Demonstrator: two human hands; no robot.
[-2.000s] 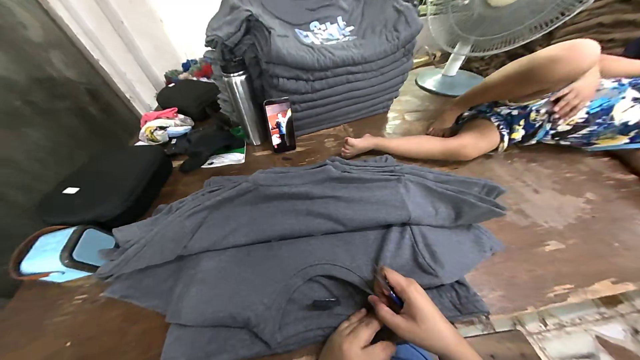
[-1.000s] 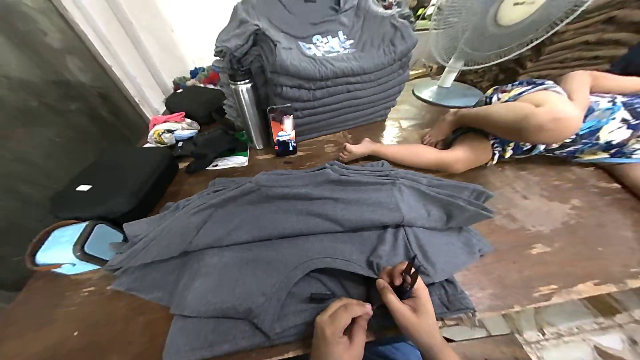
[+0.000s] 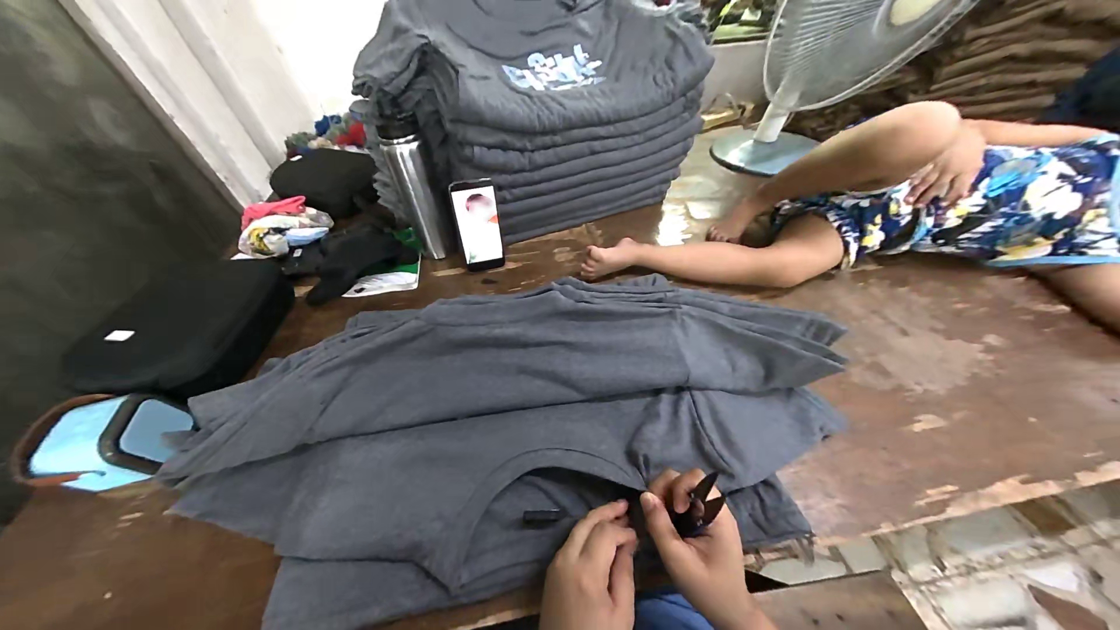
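Several grey T-shirts (image 3: 367, 490) lie spread in a pile on the wooden table, the top one's neckline toward me. My right hand (image 3: 696, 542) holds small dark thread snips (image 3: 702, 507), blades pointing up, while its thumb and forefinger pinch the neckband (image 3: 612, 474). Just to the left, my left hand (image 3: 595, 560) touches the same neckline with bent fingers; whether it pinches cloth is hidden. A small black label (image 3: 542, 517) shows inside the neck opening.
Behind the shirts stand a steel bottle (image 3: 415, 188), a phone (image 3: 478, 225) and stacked grey shirts (image 3: 577, 140). A person (image 3: 805, 245) lies at right near a fan (image 3: 774, 131). At left are a black case (image 3: 184, 324) and a blue container (image 3: 96, 437).
The snips now point up in my right hand, where two seconds ago they lay lower across it. The person's bent leg at right has shifted. The shirts lie much the same.
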